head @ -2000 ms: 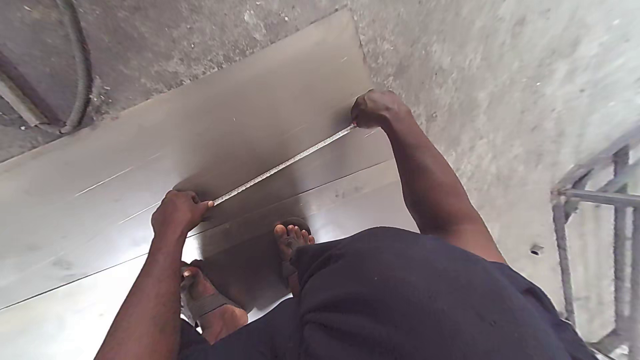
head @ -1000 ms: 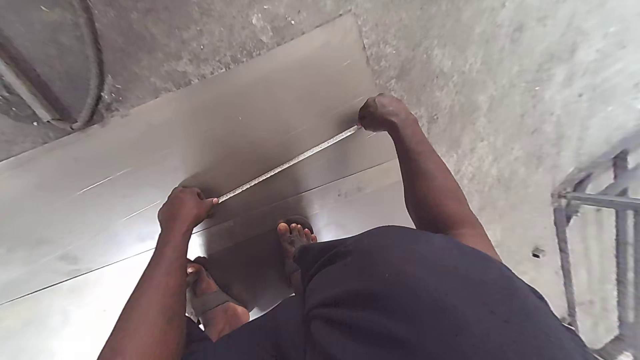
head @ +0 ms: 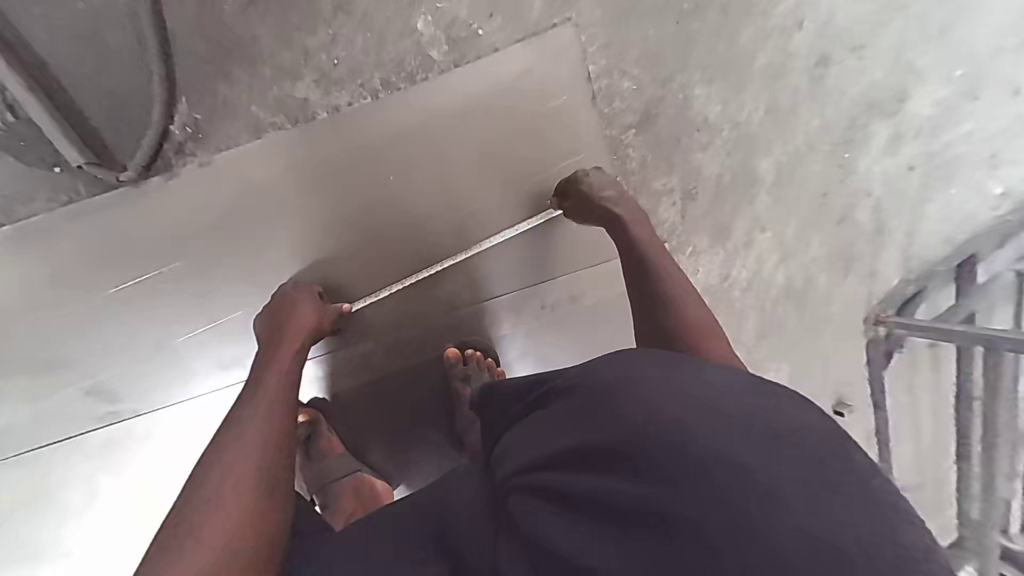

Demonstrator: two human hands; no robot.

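A pale measuring tape blade [head: 456, 260] with marks along it is stretched taut and slanting over a flat grey metal sheet [head: 448, 136]. My left hand [head: 298, 316] grips its lower left end, with the thumb pointing along the tape. At the upper right end my right hand [head: 590, 197] is closed around the tape, near the sheet's right edge; whether a tape case is inside that fist cannot be seen. A thin straight line [head: 552, 280] runs across the metal below the tape, and short bright scratches [head: 144, 278] show left of my left hand.
My sandalled feet [head: 340, 472] stand on the metal below the line. Rough concrete floor [head: 720, 160] borders the sheet. A metal tube frame [head: 952, 332] stands at the right, and a bent bar or hose [head: 164, 88] lies at the upper left. A small object [head: 842, 410] rests on the floor.
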